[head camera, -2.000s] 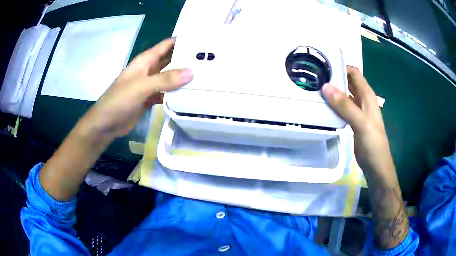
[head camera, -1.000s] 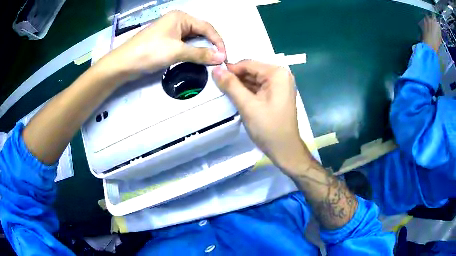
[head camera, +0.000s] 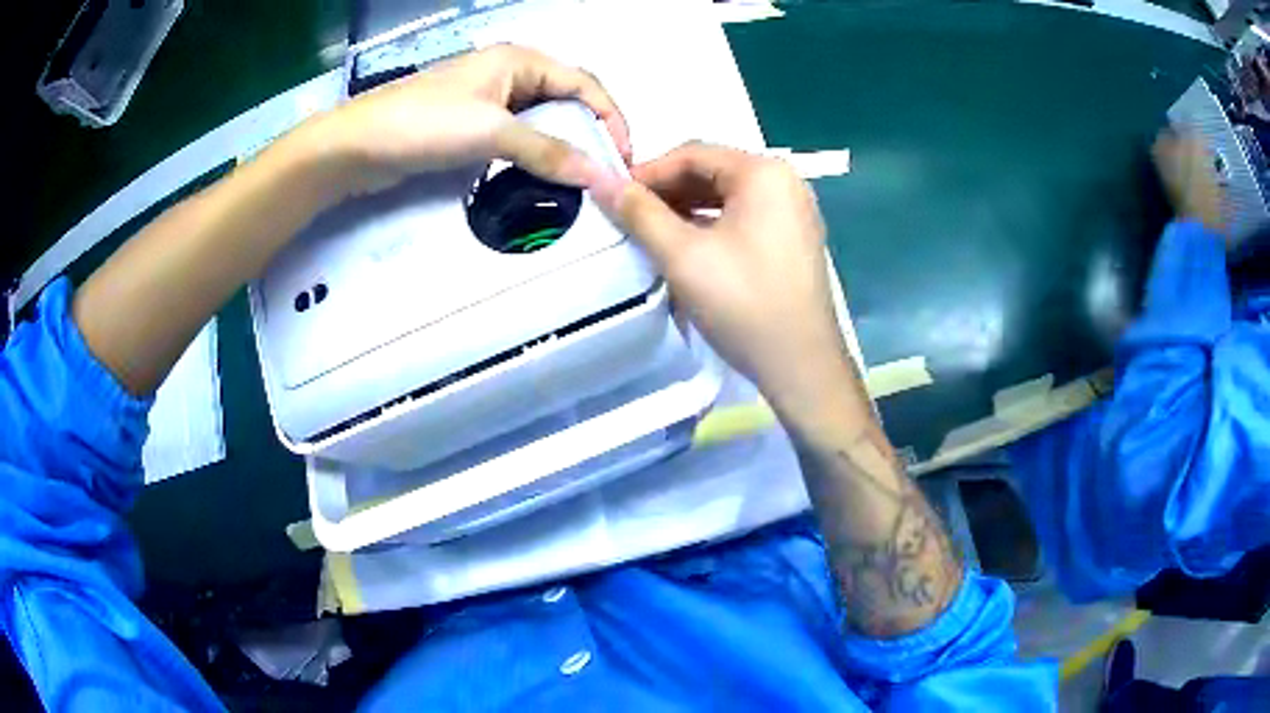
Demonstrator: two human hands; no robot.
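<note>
The white front cover (head camera: 404,286) lies on the white housing (head camera: 515,387), with a dark gap along the near edge. A dark round lens opening (head camera: 525,209) with a green glint and two small dark dots show in the cover. The white frame (head camera: 515,481) lies along the housing's near side. My left hand (head camera: 488,119) reaches over the cover, its fingertips at the right-hand edge. My right hand (head camera: 745,251) meets it there, fingertips together. What lies between the fingertips is hidden.
A white mat (head camera: 655,515) lies under the unit, with masking tape (head camera: 887,390) on the green bench (head camera: 961,265). Another person's hand (head camera: 1188,178) touches a white ribbed part (head camera: 1221,146) at the right. A white unit (head camera: 109,56) stands at the far left. A white sheet (head camera: 184,411) lies at left.
Since two seconds ago the cover and housing appear rotated, and both hands came together at the cover's right edge. Over the last second the hands stayed there; the other person's hand reached a ribbed part.
</note>
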